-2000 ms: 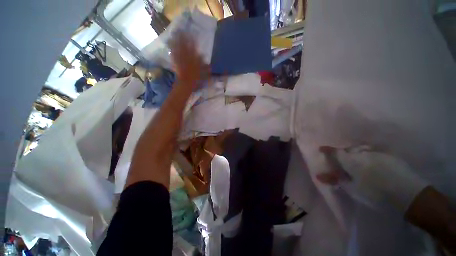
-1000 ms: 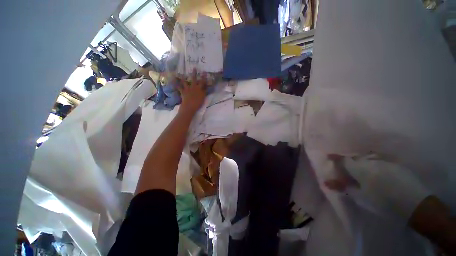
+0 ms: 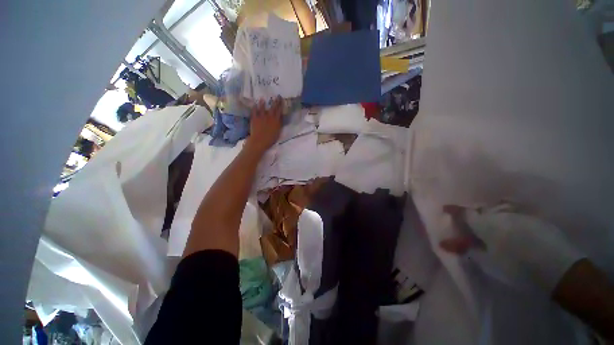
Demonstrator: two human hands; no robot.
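Note:
A handwritten white sheet [image 3: 275, 60] lies on a small stack of papers at the top centre. My left hand [image 3: 267, 124] is bare, with its fingers spread and their tips at the sheet's lower edge. A flat dark-blue folder [image 3: 342, 67] lies just right of the sheet. My right hand [image 3: 501, 236], in a white knitted glove with bare fingertips showing, is at the right against a very large pale paper [image 3: 518, 81]. It appears to grip this paper; the exact hold is blurred.
Large creased pale paper [image 3: 94, 195] covers the left. Light-blue fabric [image 3: 230, 127] lies beside my left hand. Brown paper [image 3: 277, 226], mint fabric [image 3: 254, 283] and dark cloth [image 3: 360, 263] are below. A slotted metal bar [image 3: 176, 50] is at the upper left.
My left hand has come down from over the papers to their lower edge, and the writing now shows. The view has shifted slightly. My right hand keeps its place against the large paper.

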